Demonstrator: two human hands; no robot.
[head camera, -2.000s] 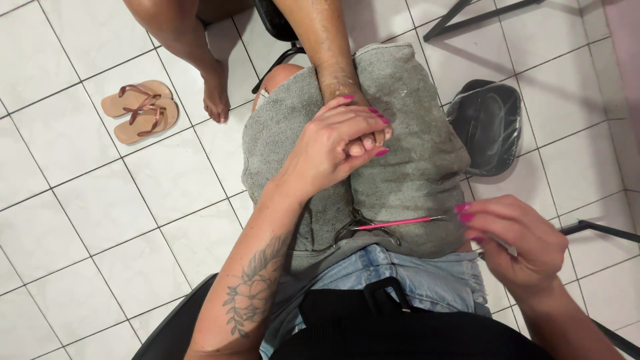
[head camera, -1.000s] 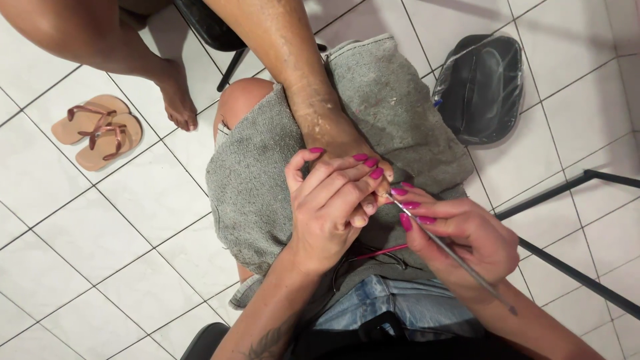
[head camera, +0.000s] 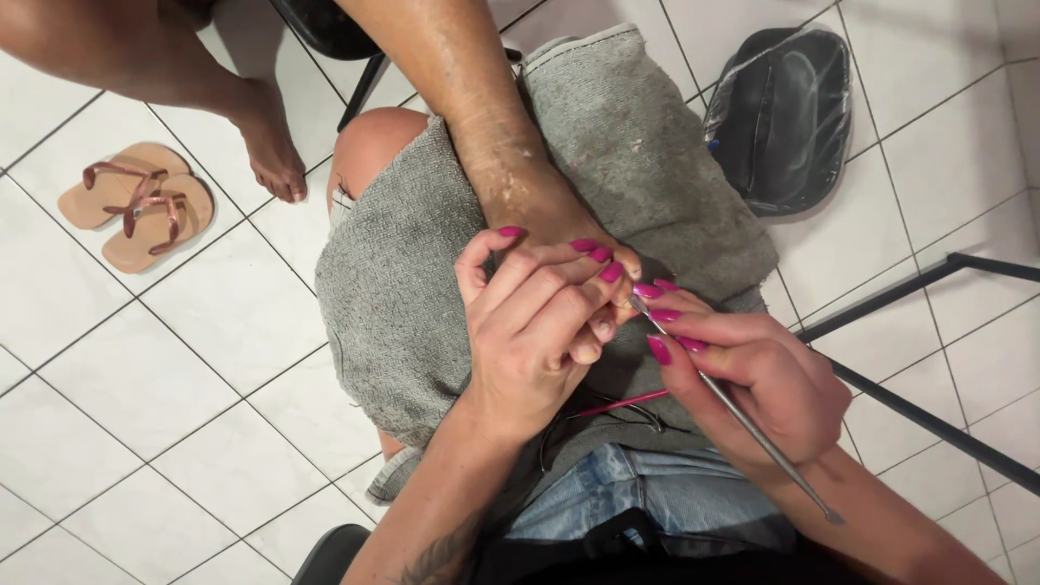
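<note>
Another person's foot (head camera: 528, 183) rests on a grey towel (head camera: 398, 301) laid over my lap. My left hand (head camera: 532, 325) is wrapped around the front of that foot, with toes showing beneath the fingers. Between the fingertips of my right hand (head camera: 747, 374) is a metal cuticle pusher (head camera: 751, 426), its spoon-shaped tip at a toenail and its other end pointing down to the right. A pink-handled tool (head camera: 621, 403) and dark-looking metal nippers (head camera: 642, 416) lie on the towel near my waist, partly hidden by my hands.
Tan flip-flops (head camera: 138, 207) lie on the white tiled floor at the left, near the person's other foot (head camera: 272, 150). A black basin in clear plastic (head camera: 780, 122) stands at the upper right. Black metal legs (head camera: 918, 406) cross the right side; a black seat edge (head camera: 325, 28) shows above.
My right hand, apart from the foot two seconds ago, is now at the toes with the metal pusher. My left hand remains around the foot. The view has moved closer.
</note>
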